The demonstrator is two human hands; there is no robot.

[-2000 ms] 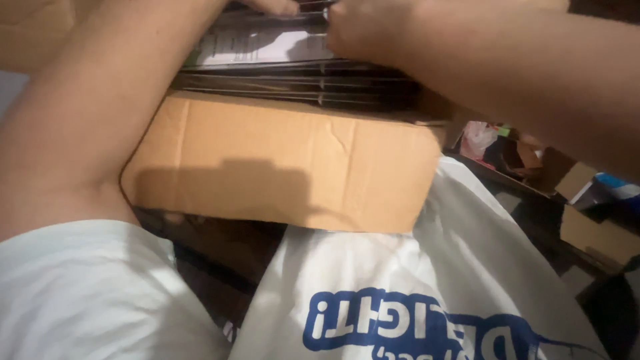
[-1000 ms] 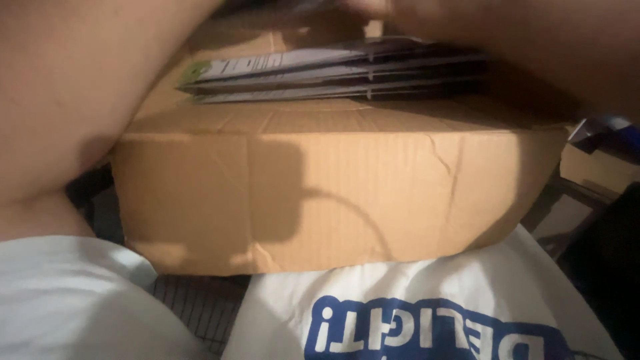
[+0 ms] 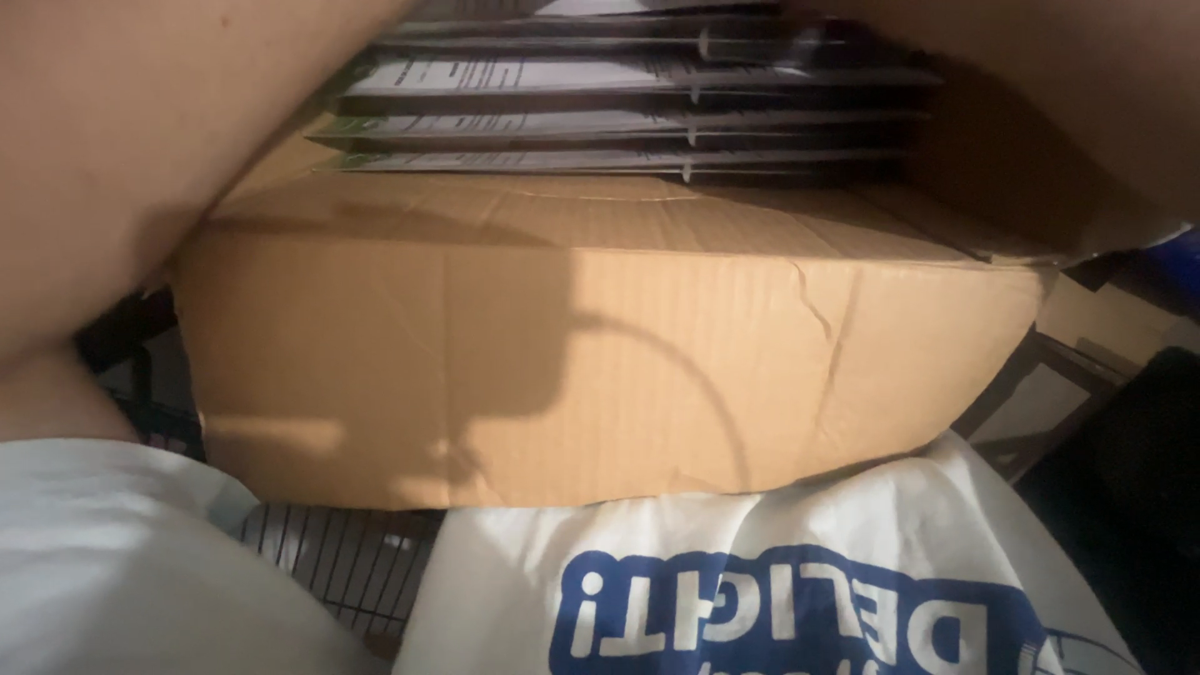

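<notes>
A brown cardboard box fills the middle of the view, its near flap folded outward and down over my shirt. Inside the box, several flat packages in clear plastic, bearing printed writing, stand in a row one behind another. My two forearms reach forward past the left and right sides of the box. Both hands lie beyond the top of the view, so what they hold or touch is hidden.
A black wire rack shows below the box at the left. At the right are a further cardboard piece, something blue and a dark object. Shadows fall across the flap.
The box spans more of the view, and more of the packages show than one second ago. My hands, partly seen at the top two seconds ago, are now out of view.
</notes>
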